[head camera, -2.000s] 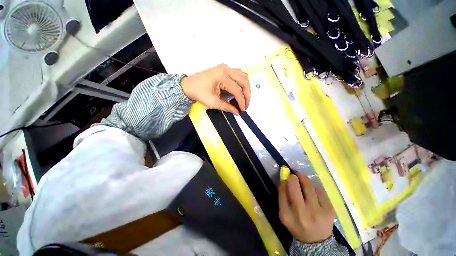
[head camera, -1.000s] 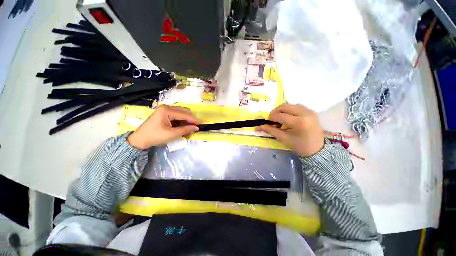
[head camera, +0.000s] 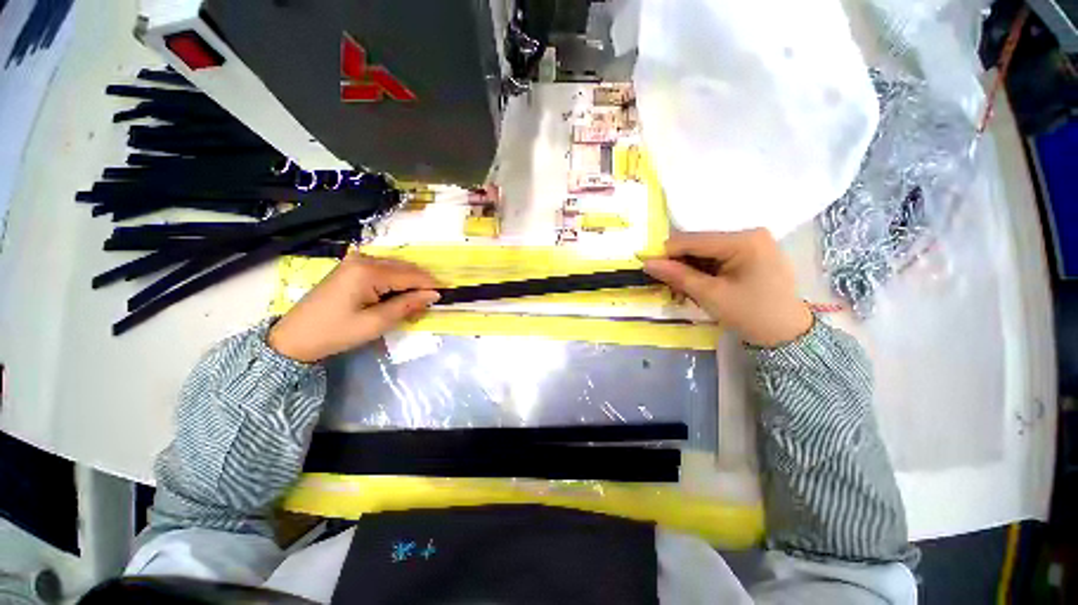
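A black webbing strap (head camera: 544, 286) is stretched nearly level between my two hands, above the yellow tape in front of the machine. My left hand (head camera: 364, 303) pinches its left end between thumb and fingers. My right hand (head camera: 726, 281) pinches its right end. No ring shows on this strap; its ends are partly hidden by my fingers. More black straps (head camera: 497, 454) lie side by side along the near edge, below the clear plastic sheet's shiny middle (head camera: 532, 384).
The dark grey sewing machine head (head camera: 414, 89) stands ahead. Finished straps with silver rings (head camera: 201, 177) fan out at left. A white bag (head camera: 757, 112) and a silvery hardware heap (head camera: 872, 231) are at right. Yellow tape (head camera: 662, 511) edges the table.
The view has swung from the table's side to face the machine. Both hands have gone from the near straps to holding one strap level; my right hand has lately moved slightly right.
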